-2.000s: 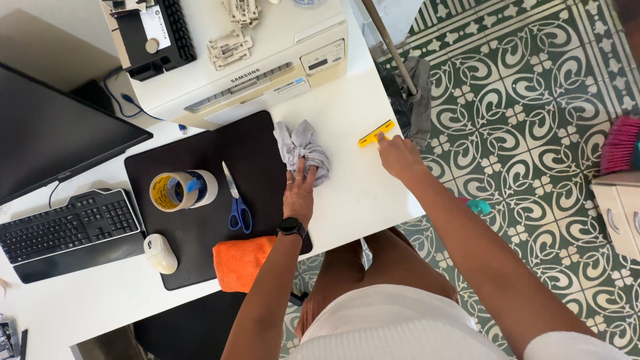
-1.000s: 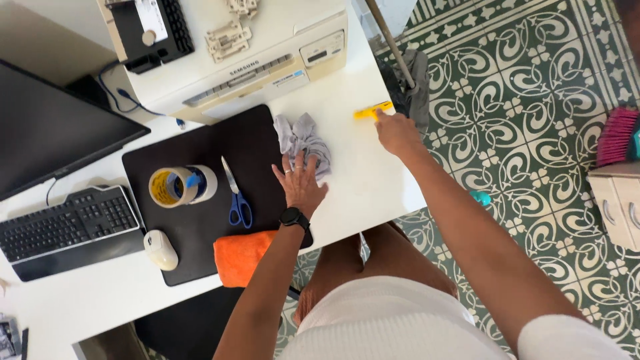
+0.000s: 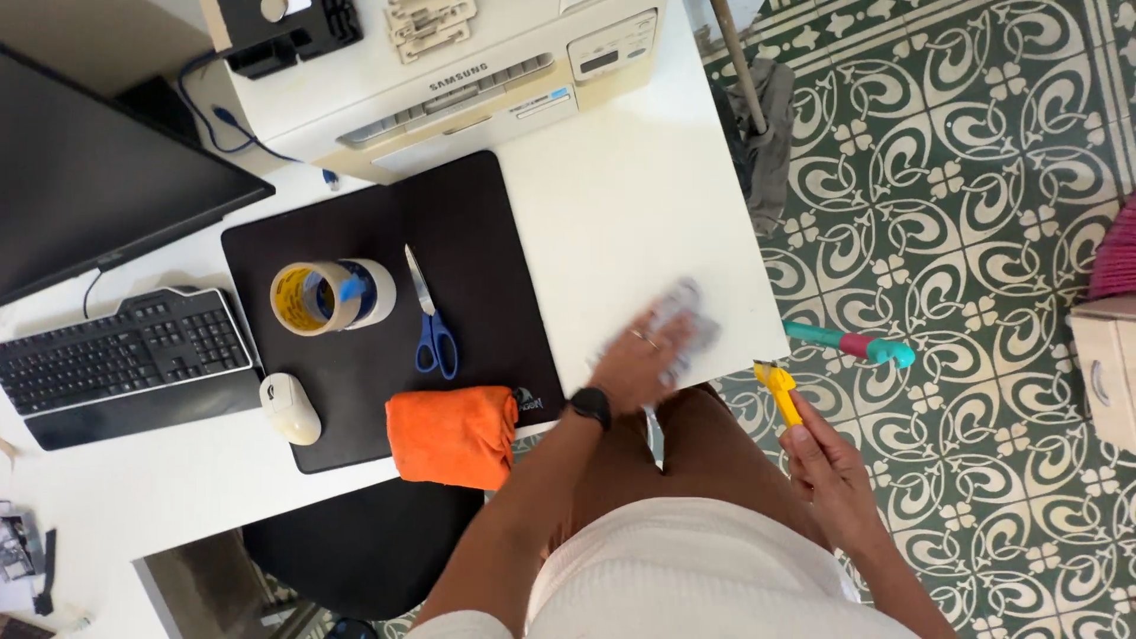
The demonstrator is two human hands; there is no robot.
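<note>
My left hand (image 3: 643, 355), with a ring and a dark watch, is pressed on a crumpled grey cloth (image 3: 695, 327) near the front edge of the white desk (image 3: 621, 204); both are blurred. My right hand (image 3: 821, 457) holds a yellow scraper (image 3: 778, 395) by its handle, just off the desk's right corner, over the floor. Left of the cloth, a black desk mat (image 3: 470, 209) carries blue-handled scissors (image 3: 430, 324), rolls of tape (image 3: 333, 297) and a folded orange cloth (image 3: 451, 437).
A Samsung printer (image 3: 497, 98) stands at the back of the desk. A keyboard (image 3: 129, 355), a mouse (image 3: 290, 408) and a monitor (image 3: 98, 177) are on the left. Beyond the right edge are a pole (image 3: 741, 71) with a grey rag (image 3: 774, 133) and a teal handle (image 3: 821, 335).
My left hand and the grey cloth have moved from beside the mat toward the desk's front right. My right hand has brought the yellow scraper off the desktop to beyond its front corner.
</note>
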